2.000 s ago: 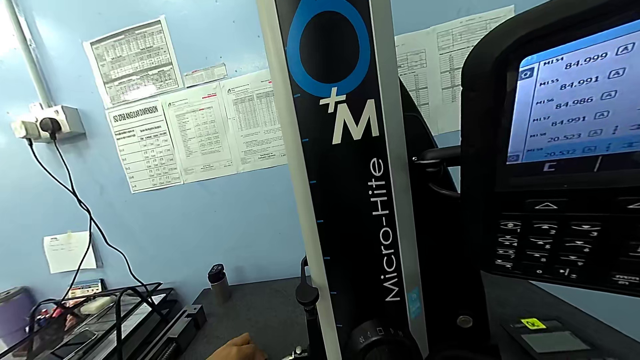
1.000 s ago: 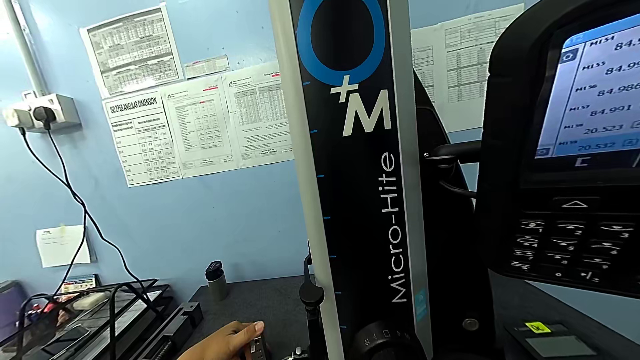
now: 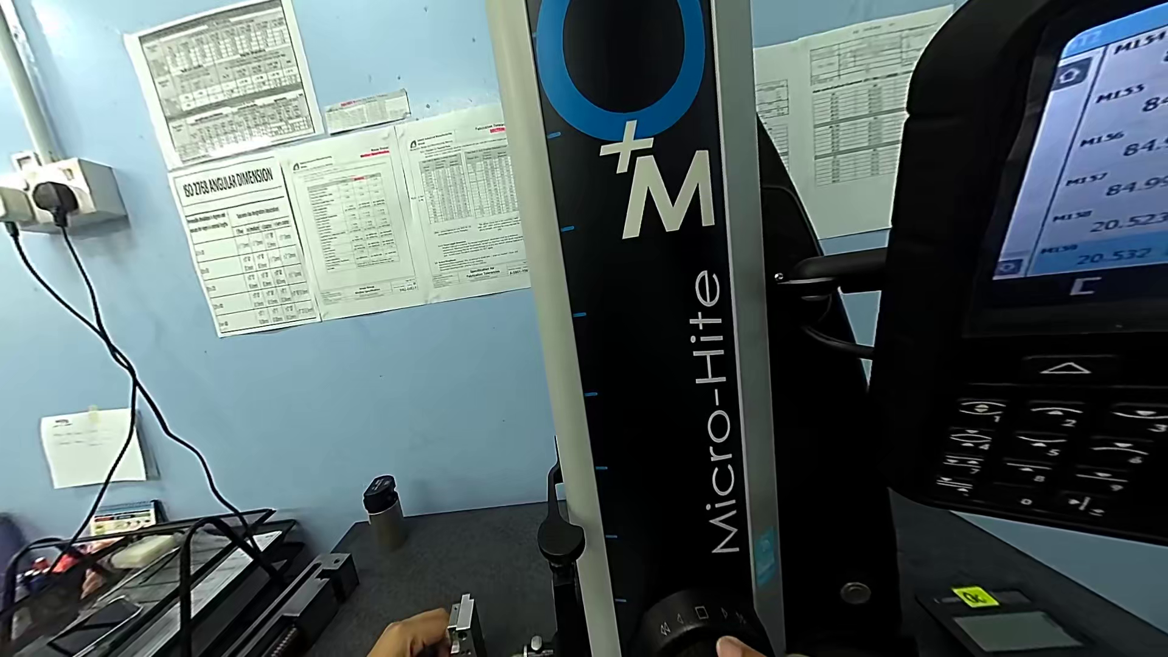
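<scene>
At the bottom edge, my left hand [image 3: 411, 634] holds a small metal block [image 3: 464, 628] by its left side; most of the hand is cut off. Fingertips of my right hand [image 3: 737, 647] touch the lower edge of the round black control knob [image 3: 698, 625] at the foot of the Micro-Hite height gauge [image 3: 662, 365]. Left of the column hangs the gauge's black probe holder [image 3: 559, 540], with a small metal part [image 3: 536, 646] low beside it. The display and keypad unit [image 3: 1040, 401] stands at the right, its screen showing several readings.
A dark surface plate [image 3: 456, 557] carries a small bottle [image 3: 384, 516] at the back. Wire trays [image 3: 182, 584] and a black slotted metal fixture [image 3: 315, 593] lie left. A flat device with a yellow sticker [image 3: 975, 597] lies right. Two cables [image 3: 132, 374] hang from a wall socket [image 3: 87, 193].
My left hand has moved right and now shows the metal block plainly. Fingertips of my right hand have come into view at the knob. The view has shifted slightly.
</scene>
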